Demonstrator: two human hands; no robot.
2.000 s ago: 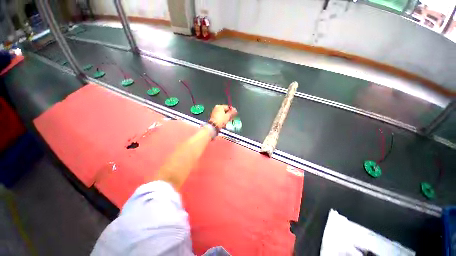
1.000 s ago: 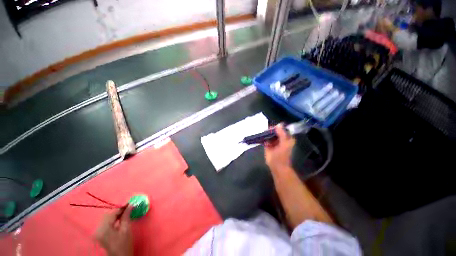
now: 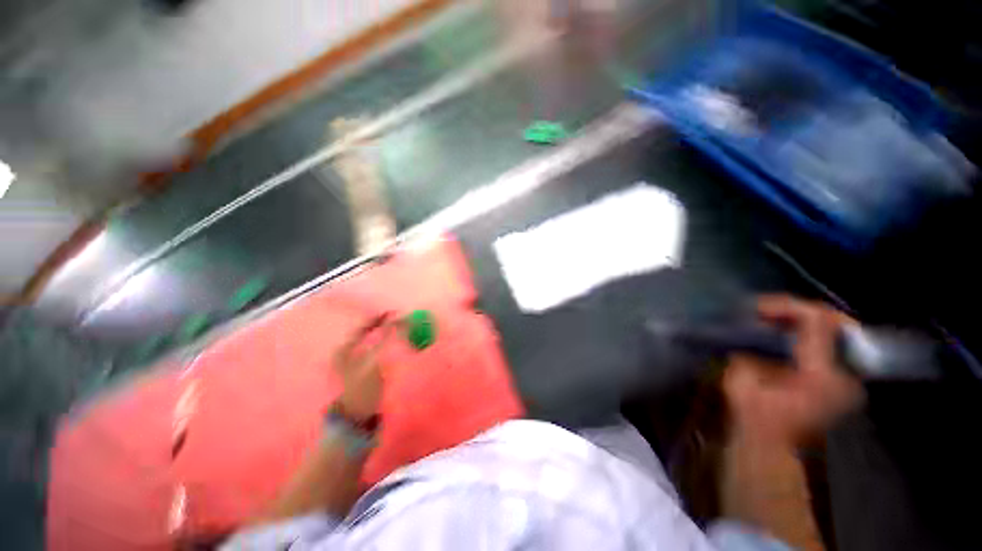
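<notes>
The view is strongly blurred. My left hand is over the red sheet and holds a round green circuit board at its fingertips. The lead wires cannot be made out clearly. My right hand is at the right, closed around the dispensing syringe, with its dark front pointing left and its pale rear end on the right. The syringe is well apart from the board. The needle tip is lost in the blur. The red sheet lies below my left hand.
A white cloth or paper lies between the red sheet and the blue tray, which holds blurred pale and dark items. A beige stop bar crosses the belt. Another green board lies on the belt, with blurred ones at left.
Since one second ago the view has shifted and blurred. My right hand has moved away from the white cloth, down and to the right, with the syringe. My left hand still holds the board.
</notes>
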